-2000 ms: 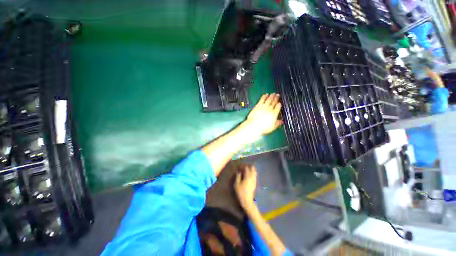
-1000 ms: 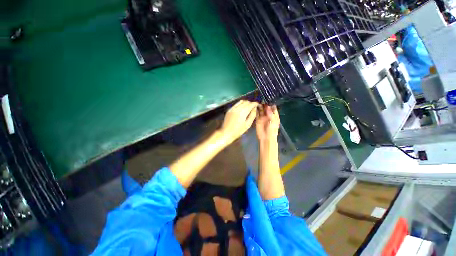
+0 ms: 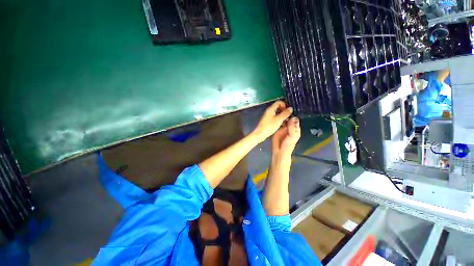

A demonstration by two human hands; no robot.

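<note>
A tall stack of black pocketed trays (image 3: 312,57) stands on the bench at the right, its pocket grid facing right. My left hand (image 3: 273,120) is at the bench's front edge by the stack's near corner, fingers bent and pinched. My right hand (image 3: 288,135) is just below and right of it, palm up, fingers curled close to the left fingertips. Whether anything small is between the fingers cannot be told. A black assembly fixture (image 3: 191,23) with a yellow mark lies on the green mat, cut off by the top edge.
Another stack of black trays (image 3: 13,187) is cut off at the left. A pale grey machine (image 3: 392,122) and cables stand at the right. Cardboard (image 3: 332,218) and a red item (image 3: 361,252) lie in a framed shelf at the lower right. A person in blue (image 3: 431,101) is beyond.
My left hand has left the side of the tray stack and met my right hand at its near corner. The view has shifted, and the fixture now sits higher in it.
</note>
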